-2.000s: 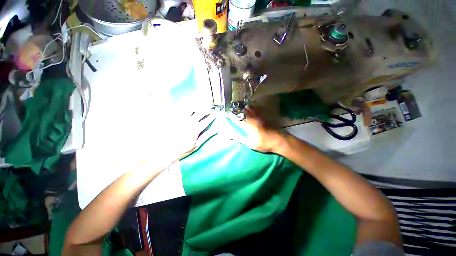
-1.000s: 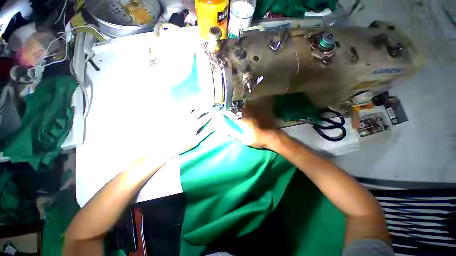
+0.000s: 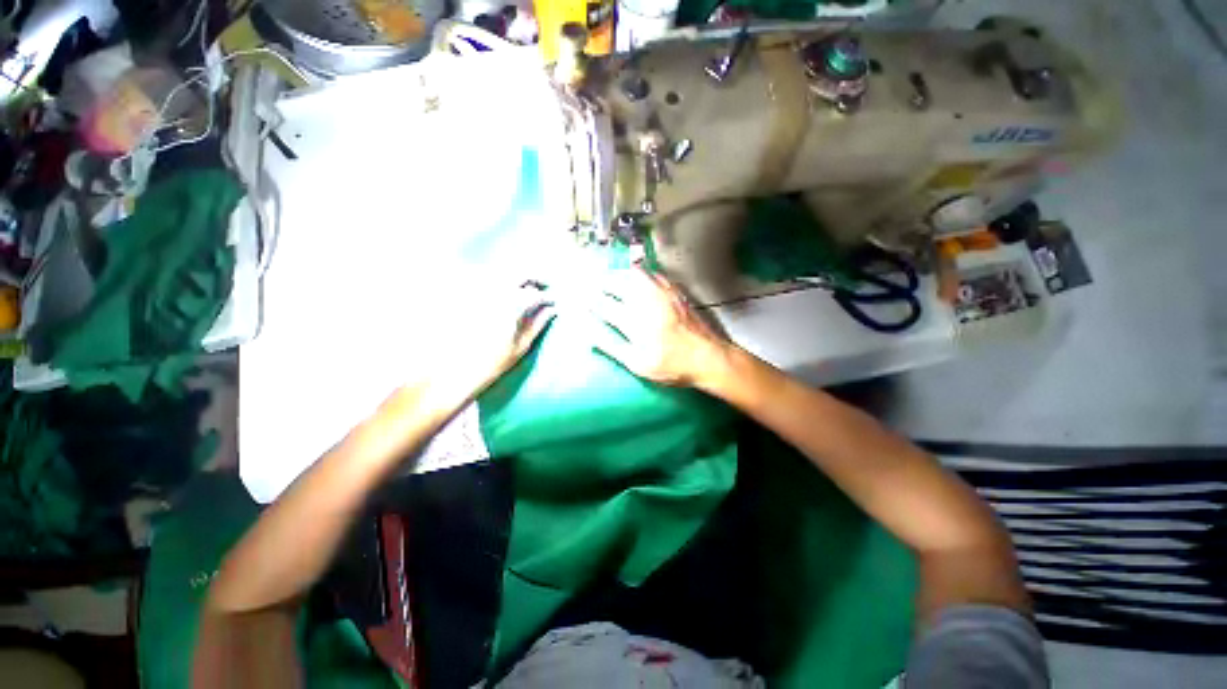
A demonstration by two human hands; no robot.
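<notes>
A green fabric panel (image 3: 612, 444) runs from the sewing machine's needle area down over the table's front edge; near the needle it looks white under the glare. My left hand (image 3: 505, 330) lies on the fabric left of the needle, its fingers washed out by the light. My right hand (image 3: 659, 330) lies on the fabric just below the presser foot (image 3: 630, 232), fingers spread and pointing toward it. The sewing machine (image 3: 821, 148) stands behind and to the right. Whether the fingers pinch the cloth is hidden by glare.
Black-handled scissors (image 3: 881, 294) lie beside a green scrap bundle (image 3: 787, 240) on the machine bed. A small open box (image 3: 996, 294) is farther right. Crumpled green pieces (image 3: 168, 283) hang at left. A metal bowl (image 3: 353, 41) and an orange-yellow bottle (image 3: 576, 24) stand behind.
The view has shifted, so the machine sits higher in the picture. My right hand now lies flatter and farther from the needle, with its fingers more spread. The fabric's hanging folds have changed.
</notes>
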